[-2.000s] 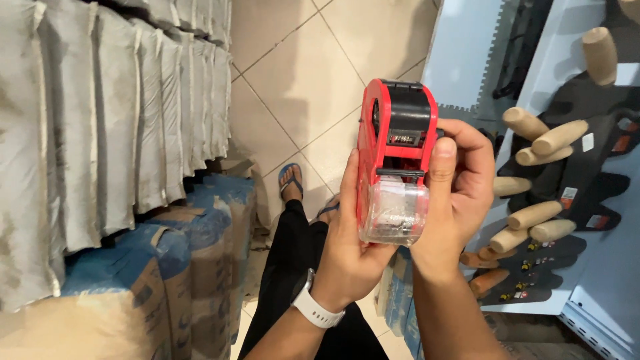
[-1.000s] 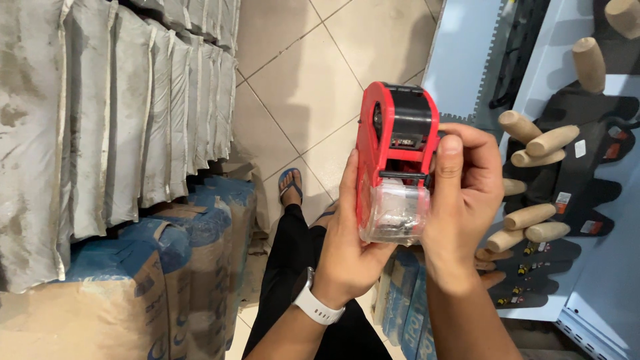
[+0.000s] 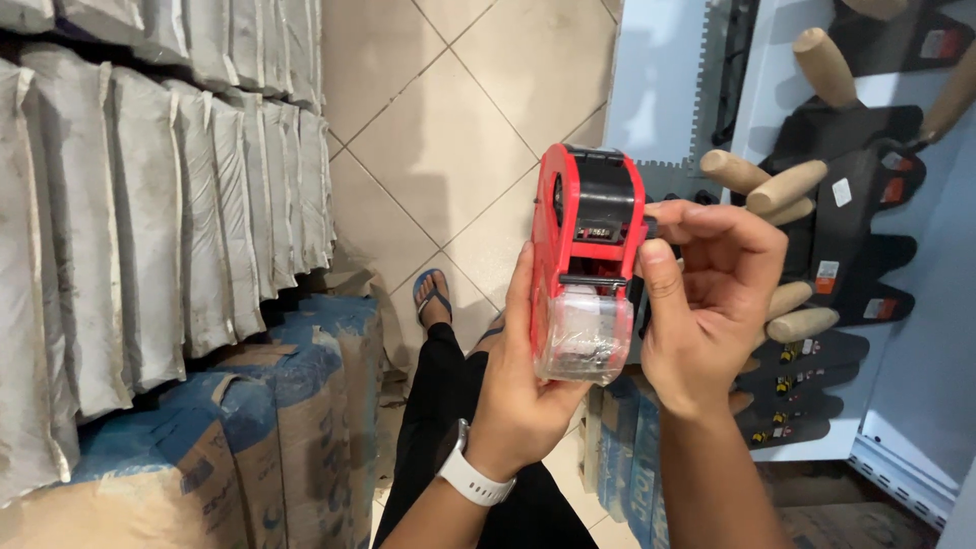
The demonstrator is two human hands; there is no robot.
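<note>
A red and black price labeling gun (image 3: 602,202) is held upright over the aisle, with a row of number wheels on its face and a clear plastic cover around a label roll (image 3: 587,328) at its lower end. My left hand (image 3: 526,396) grips its lower left side, a white watch band on the wrist. On the right side, my right hand (image 3: 705,297) pinches a small black knob (image 3: 650,227) between thumb and index finger; its palm is off the body of the gun.
Stacked grey sacks (image 3: 145,221) and brown and blue paper bags (image 3: 297,381) line the left. At right, wooden-handled black tools (image 3: 846,206) lie on a light-blue shelf (image 3: 823,450). Tiled floor (image 3: 450,152) and my sandaled foot (image 3: 433,297) are below.
My right hand has moved off the gun's body, its thumb and index finger now at the side knob. The left hand keeps its hold on the gun.
</note>
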